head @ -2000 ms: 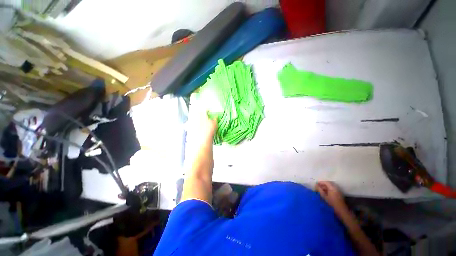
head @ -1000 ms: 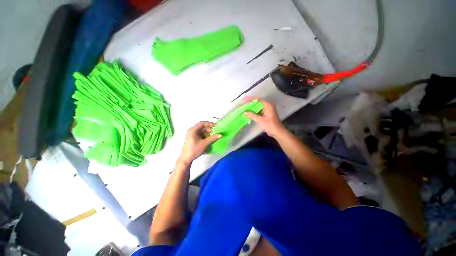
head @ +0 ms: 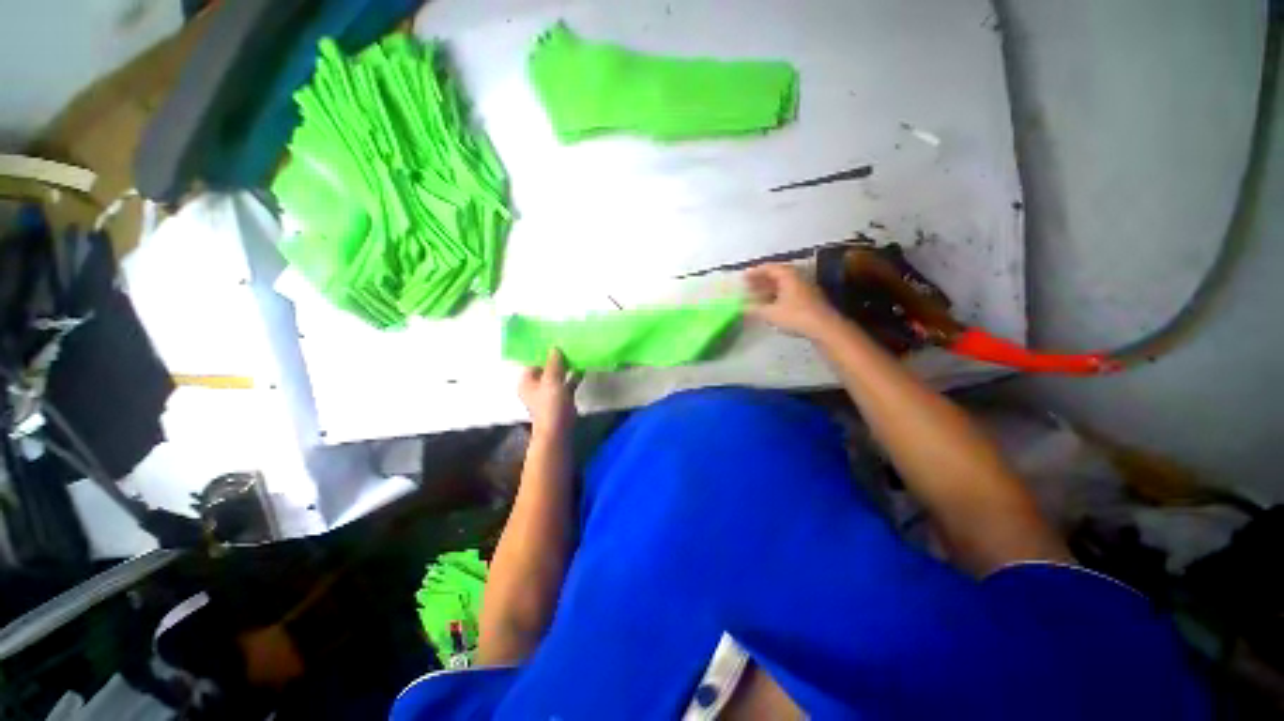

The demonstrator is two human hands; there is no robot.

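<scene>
A bright green fabric piece (head: 634,338) lies stretched along the near edge of the white pressing table. My left hand (head: 551,387) pinches its lower left edge, with the thumb on top. My right hand (head: 789,300) is at its right end, with fingertips on the fabric; the tip area is slightly blurred. The iron (head: 894,293) rests just right of my right hand, with no hand on it. A large fanned heap of green pieces (head: 401,183) lies at the table's left. A flat, aligned green stack (head: 669,92) lies at the far side.
The iron's orange-red sleeve (head: 1035,355) runs into a grey hose curving up at the right. Dark streaks (head: 824,179) mark the table cover (head: 620,190). Grey and blue padded boards (head: 233,99) lie at the upper left. Another green bundle (head: 454,606) shows below the table.
Since the earliest frame, my left hand has left the heap and both hands have come to a single piece. Since one second ago, they have moved apart, and the piece lies more stretched and level.
</scene>
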